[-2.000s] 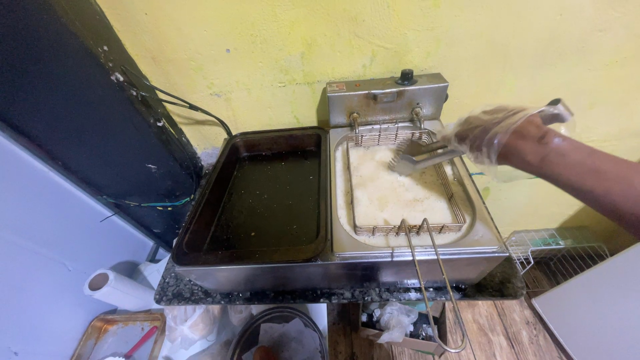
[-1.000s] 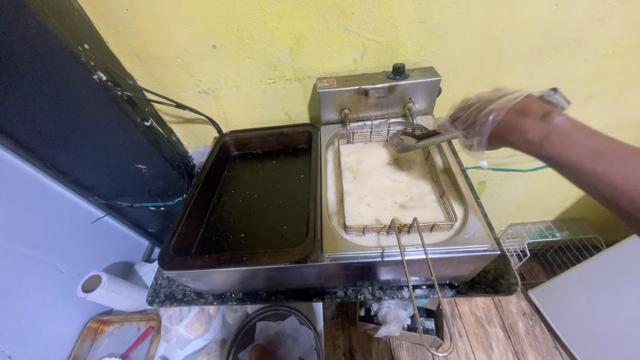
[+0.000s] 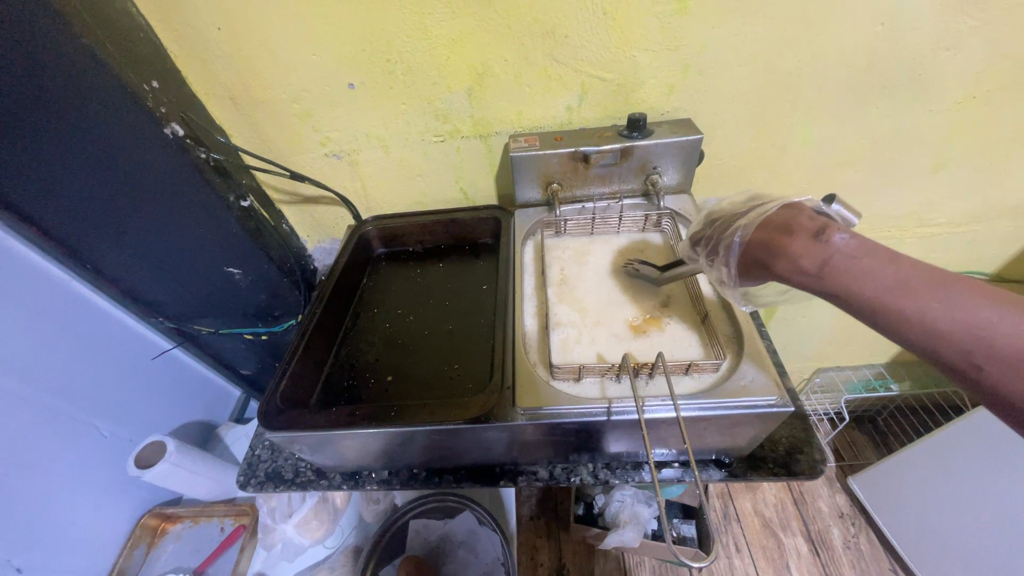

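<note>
My right hand (image 3: pixel 732 244), in a clear plastic glove, is closed on a pair of metal tongs (image 3: pixel 660 272). The tongs' tips are over the foaming oil, inside the wire fryer basket (image 3: pixel 636 371). A golden piece of food (image 3: pixel 646 323) shows through the pale foam. The basket sits in the well of a stainless steel electric fryer (image 3: pixel 560 398), its long wire handle sticking out over the front. Left of the well lies a dark rectangular metal pan (image 3: pixel 506 320) with dark liquid and specks in it. My left hand is not in view.
The fryer stands on a dark granite slab (image 3: pixel 360 478) against a yellow wall. Below are a white roll (image 3: pixel 184 466), a stained tray (image 3: pixel 144 538), a round dark container lined with paper (image 3: pixel 376 552) and an open box (image 3: pixel 588 528). A white wire rack (image 3: pixel 840 400) is at the right.
The tongs have moved down and forward over the middle of the basket. A golden piece shows in the foam now, where earlier only foam was seen.
</note>
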